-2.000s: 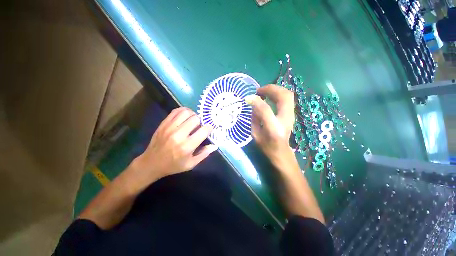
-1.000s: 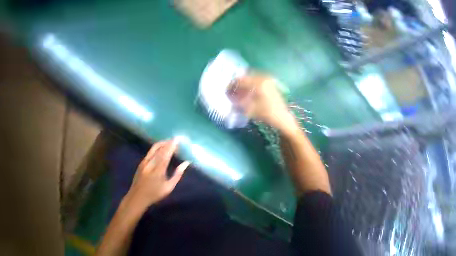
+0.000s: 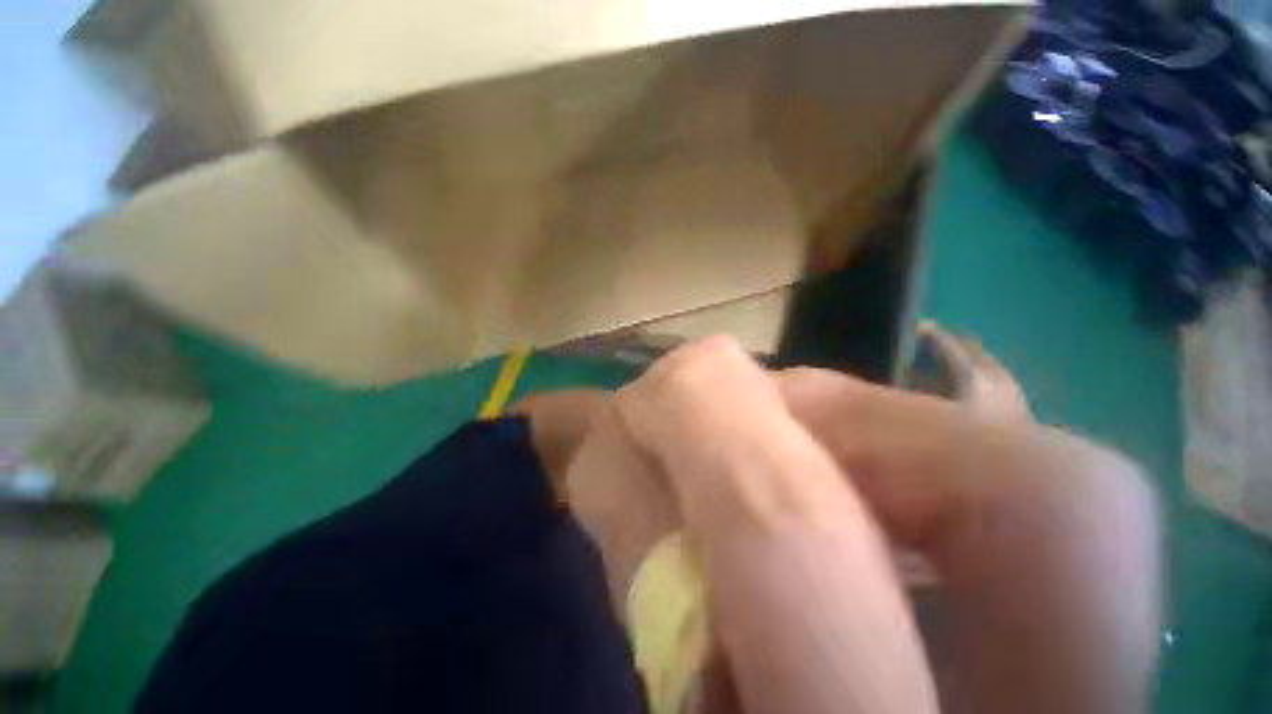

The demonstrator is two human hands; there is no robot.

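A large blurred hand fills the lower middle, very close to the camera, with a yellow patch at a fingertip; I take it as my right hand point(image 3: 809, 516). Its fingers are bent, and whether it holds anything cannot be told. Behind it, a forearm runs from the dark sleeve towards the bench edge. Fingers of my left hand point(image 3: 977, 377) show there, small and blurred, the rest hidden. A large open brown carton point(image 3: 628, 209) lies beyond the hands, its inside partly in view. No white fan shell is visible.
The green bench top point(image 3: 1018, 265) is at the right. Dark, shiny round units point(image 3: 1144, 140) are grouped on it at the upper right, with a brown cardboard piece point(image 3: 1235, 405) below them. Green floor point(image 3: 307, 446) with a yellow line lies at the left, with blurred cartons at the far left.
The view has swung left from the bench to the open carton. The white shell and green rings have left the picture. A hand has come up close to the camera.
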